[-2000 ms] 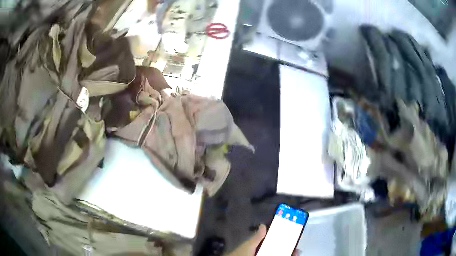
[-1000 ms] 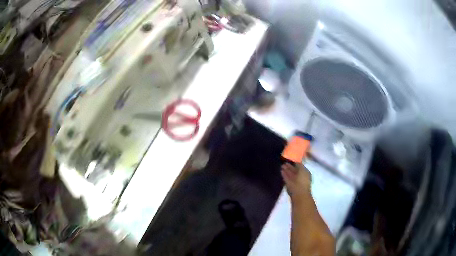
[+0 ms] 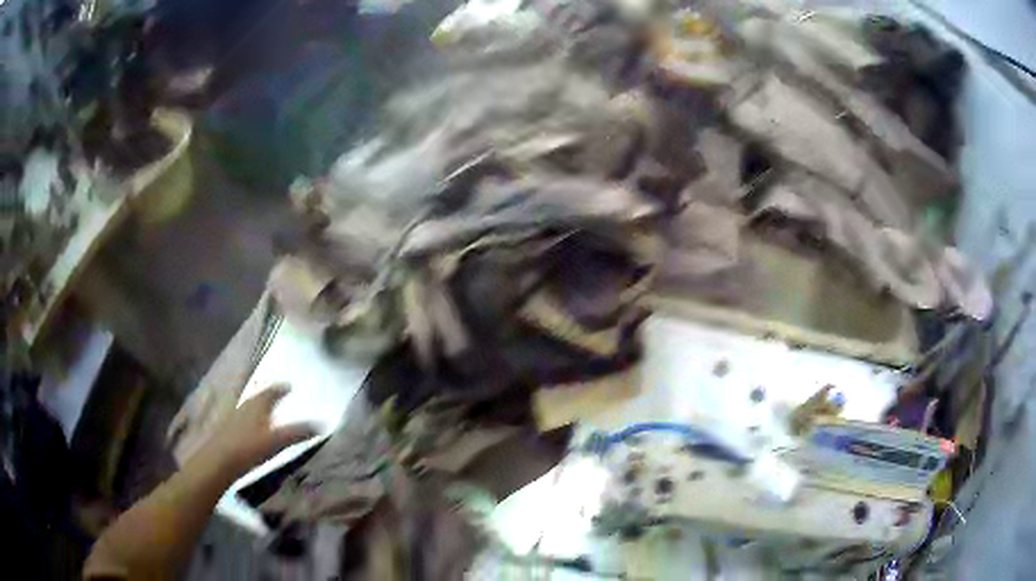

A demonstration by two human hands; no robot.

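Note:
My left hand (image 3: 256,429) reaches in from the lower left, over a white table surface (image 3: 301,369), blurred. Its fingers look apart and nothing shows in it. A large heap of grey-brown cloth pieces (image 3: 500,244) lies just beyond and right of it, with darker brown folds in its middle. More grey-brown cloth (image 3: 341,494) lies to the right of the hand, nearer to me. My right hand is not in view.
A cream sewing machine (image 3: 704,499) with a blue cable and dark round plugs lies at the lower right, with cloth heaped behind it. A pale curved edge (image 3: 108,233) runs at the far left, beside a dull brown floor area. Everything is blurred.
The view has swung left to the cloth heap. My right hand with the phone and the fan-like unit have left the picture. My left hand has come into view.

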